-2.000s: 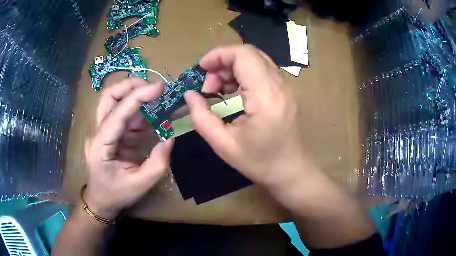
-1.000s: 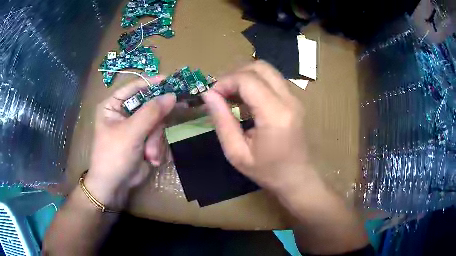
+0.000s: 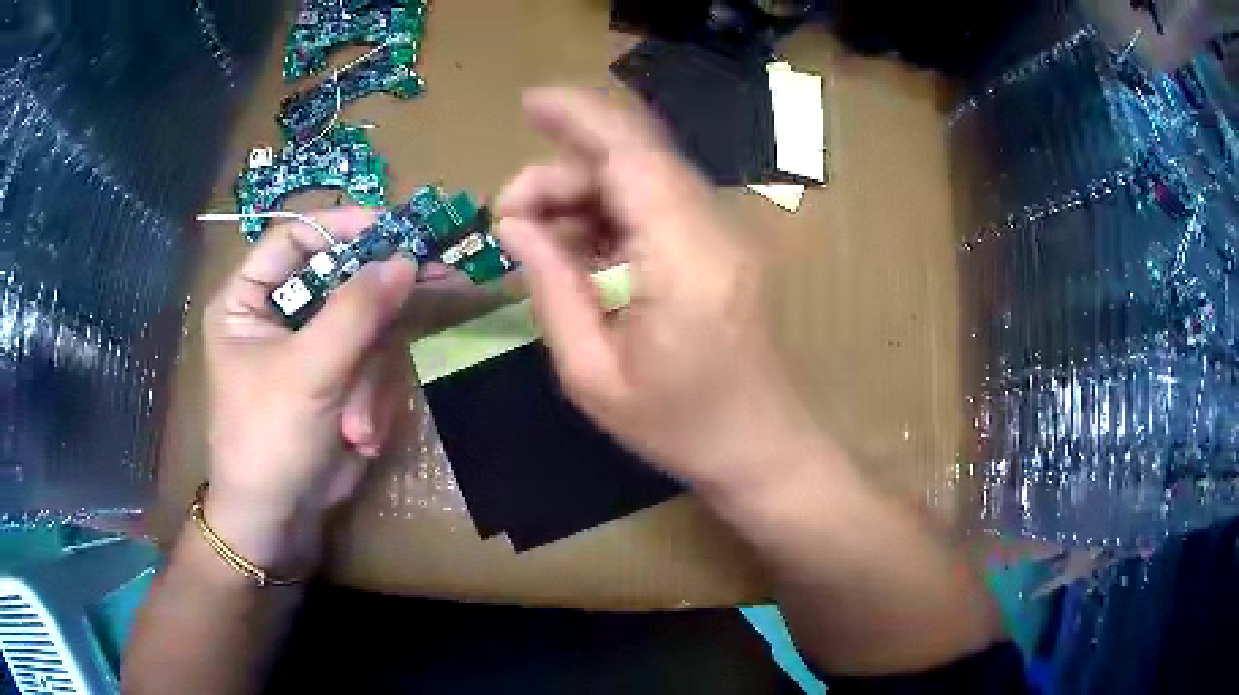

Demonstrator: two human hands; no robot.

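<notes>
My left hand (image 3: 292, 353) holds a green circuit board (image 3: 394, 242) between thumb and fingers, with a thin white wire (image 3: 265, 215) sticking out to the left. My right hand (image 3: 639, 272) is at the board's right end, thumb and forefinger close together at its edge; whether they grip the board or a small piece is blurred. Below the hands lies a black adhesive sheet (image 3: 544, 441) with a pale yellow-green backing strip (image 3: 469, 344) bare along its top edge. The right hand covers part of the sheet.
Several green circuit boards (image 3: 313, 170) lie at the upper left on the brown cardboard (image 3: 870, 340). More black sheets (image 3: 707, 116) with white backing (image 3: 798, 122) lie at the upper right, near a dark heap (image 3: 904, 41). Clear tray stacks stand at left (image 3: 82, 299) and right (image 3: 1101, 299).
The board has turned in my left hand from steeply tilted and now shows its white part at the left end. The right hand's fingers have shifted at the board's right end and spread more.
</notes>
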